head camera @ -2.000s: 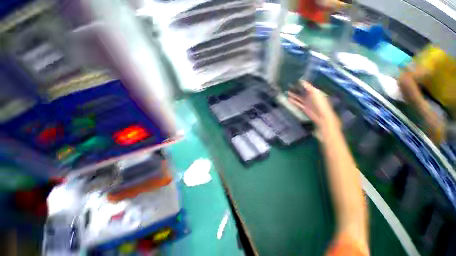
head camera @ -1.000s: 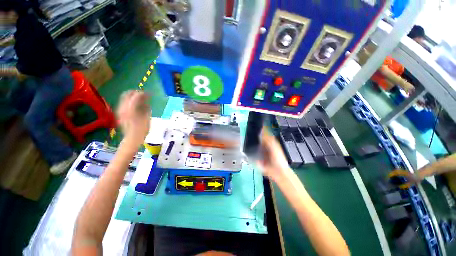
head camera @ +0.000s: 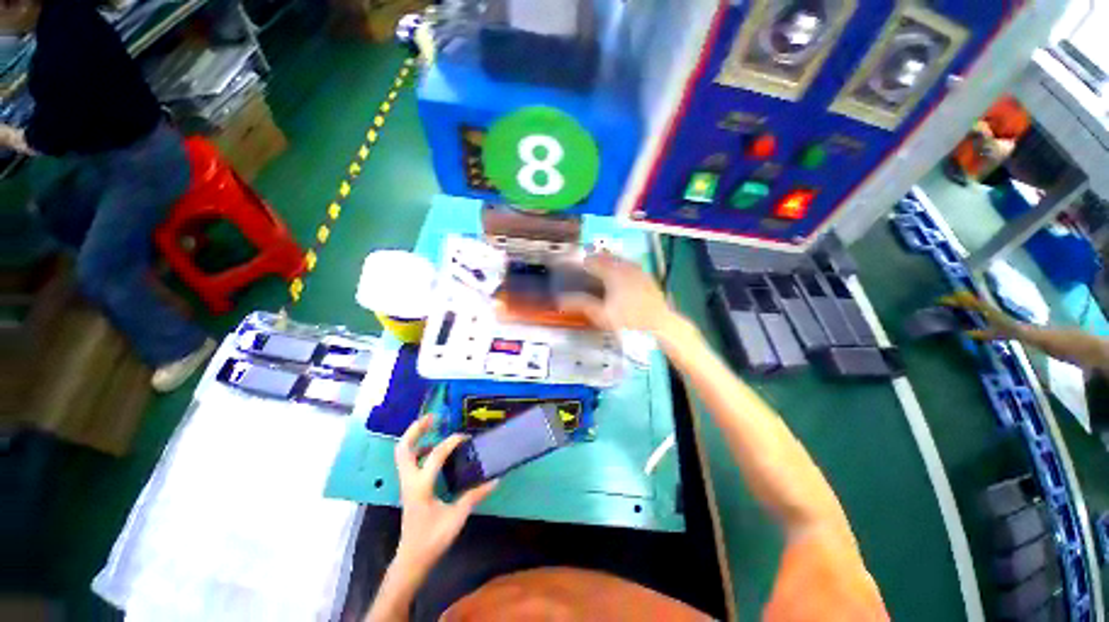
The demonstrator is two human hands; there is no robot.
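My left hand (head camera: 428, 492) holds a dark grey housing (head camera: 508, 447) tilted in front of the blue press base. My right hand (head camera: 623, 298) is at the right side of the orange-brown nest (head camera: 525, 311) on the silver base plate (head camera: 468, 352). Its fingers are on a dark housing (head camera: 562, 287) in the nest, under the press head (head camera: 541, 158); the fingertips are blurred and partly hidden against it.
A blister tray (head camera: 270, 365) with housings and a white sheet (head camera: 219, 486) lie at left. A round white-topped container (head camera: 397, 292) stands beside the press. Housings (head camera: 791, 318) lie in rows at right, near the conveyor (head camera: 1022, 425). Another person's hand (head camera: 985, 318) holds a housing there. A person stands by a red stool (head camera: 231, 237).
My left hand has come from the left of the press to its front and now holds a housing. My right hand has moved left from beside the press to the nest.
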